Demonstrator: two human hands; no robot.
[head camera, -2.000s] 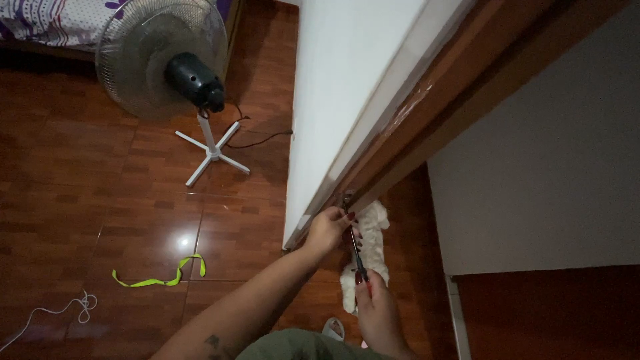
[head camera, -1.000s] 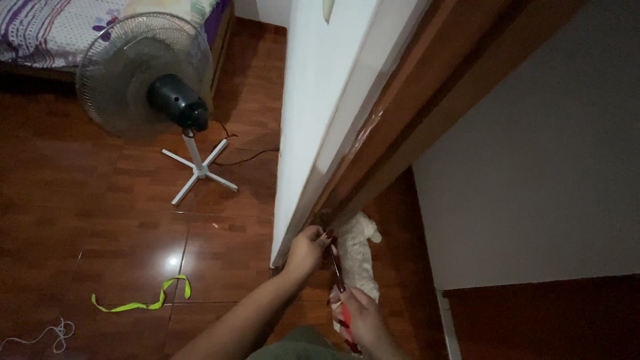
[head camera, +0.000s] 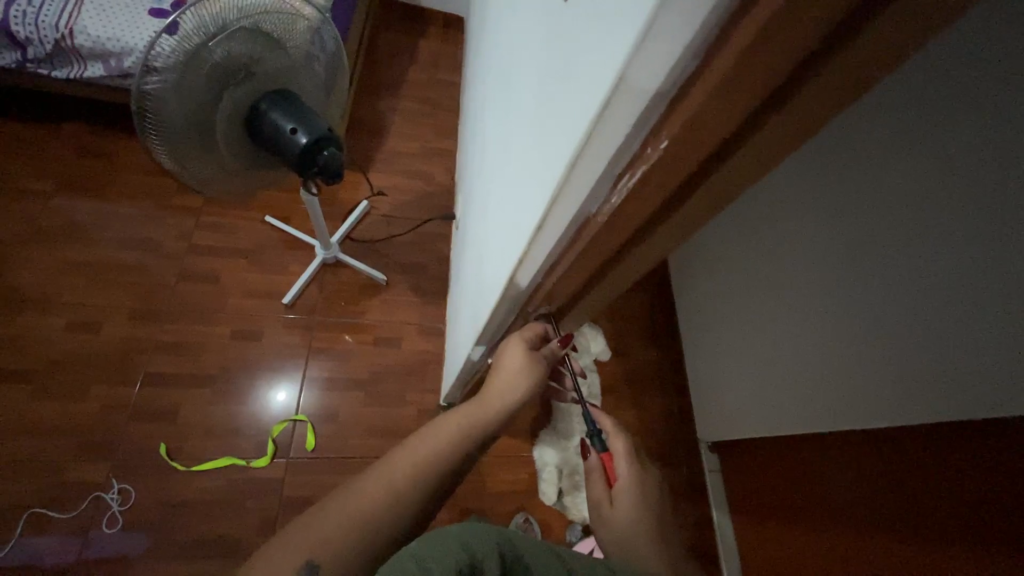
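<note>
My right hand (head camera: 624, 488) grips the red and black handle of a screwdriver (head camera: 574, 376), whose long dark shaft points up toward the wooden door frame (head camera: 632, 216). At the shaft's upper part, my left hand (head camera: 532, 364) has its thumb and fingers around or against the metal, close to the frame's edge. The screwdriver's tip meets the frame low down, by a small fitting that is too dark to make out. The white door (head camera: 544, 104) stands just left of the frame. Beneath both hands a white fluffy dog (head camera: 564, 456) or similar furry thing lies on the floor.
A pedestal fan (head camera: 296, 136) stands on the tiled floor at upper left, its cord running to the door's edge. Behind it is a bed (head camera: 88, 40). A neon yellow strap (head camera: 232, 462) and a white cord (head camera: 96, 500) lie at lower left. A pale wall (head camera: 864, 264) rises at right.
The left hand's fingers, close to the frame's fitting before, are now spread along the screwdriver's shaft. The right hand remains on the handle. The view has shifted slightly.
</note>
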